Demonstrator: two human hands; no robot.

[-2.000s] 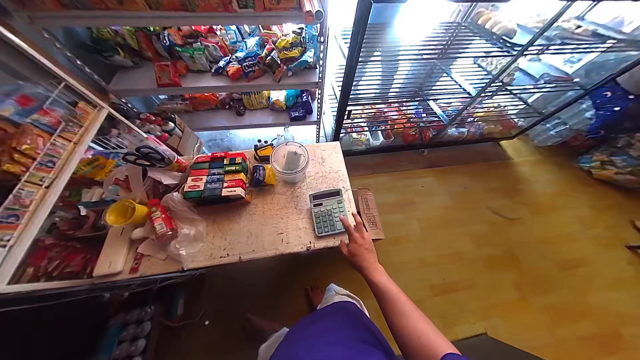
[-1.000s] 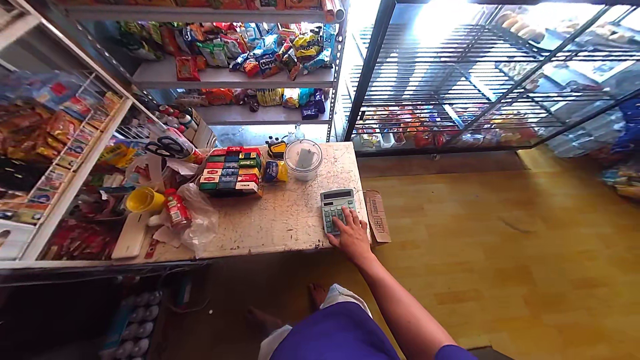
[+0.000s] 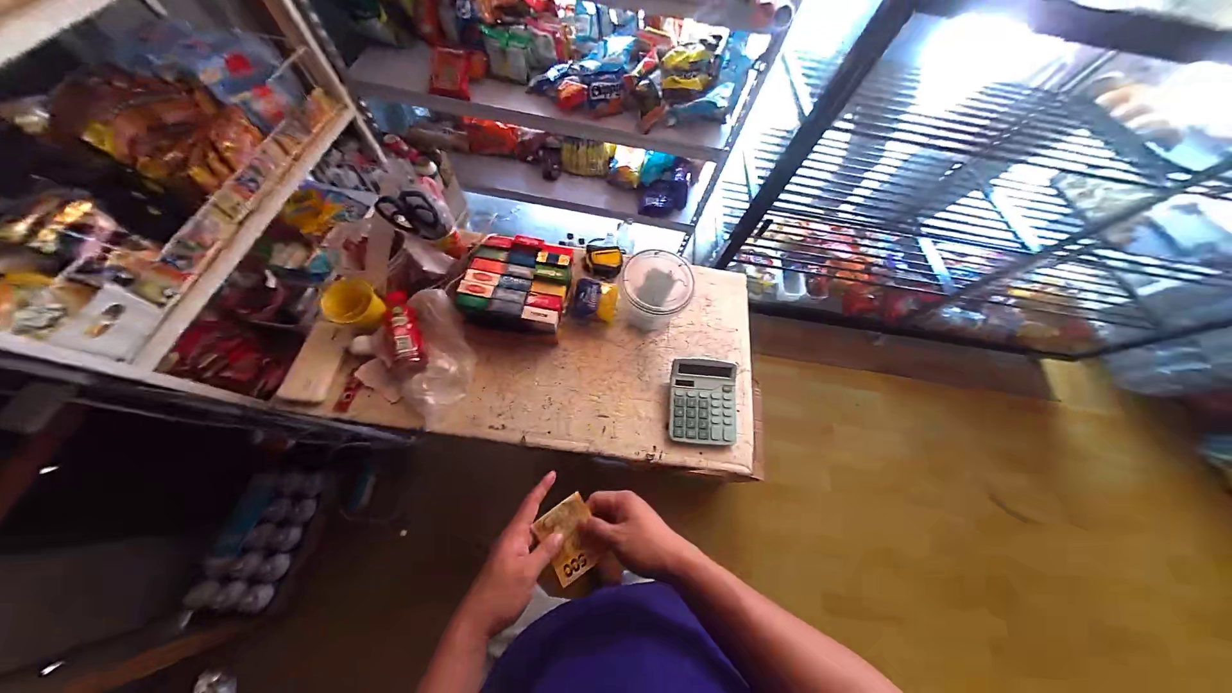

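Note:
A yellow banknote (image 3: 568, 541) is held between both hands, in front of my body and just off the table's front edge. My left hand (image 3: 515, 568) grips its left side, thumb on the note and index finger stretched out. My right hand (image 3: 630, 531) pinches its upper right part with bent fingers. Above and to the right, a pale green calculator (image 3: 704, 402) lies on the worn wooden table (image 3: 597, 404), touched by neither hand. Farther back on the table stand a tray of small coloured boxes (image 3: 513, 287) and a clear round container with a lid (image 3: 657, 287).
A red-labelled bottle (image 3: 403, 332), a yellow cup (image 3: 352, 304), a plastic bag (image 3: 441, 356) and black-handled scissors (image 3: 411, 210) crowd the table's left. Shelves of packaged snacks (image 3: 602, 91) rise behind. A black wire rack (image 3: 866, 202) stands right; egg trays (image 3: 255, 539) sit low at left.
My right hand has left the calculator and come back toward my body. My left hand, unseen earlier, has come into view, and both hands now hold a banknote.

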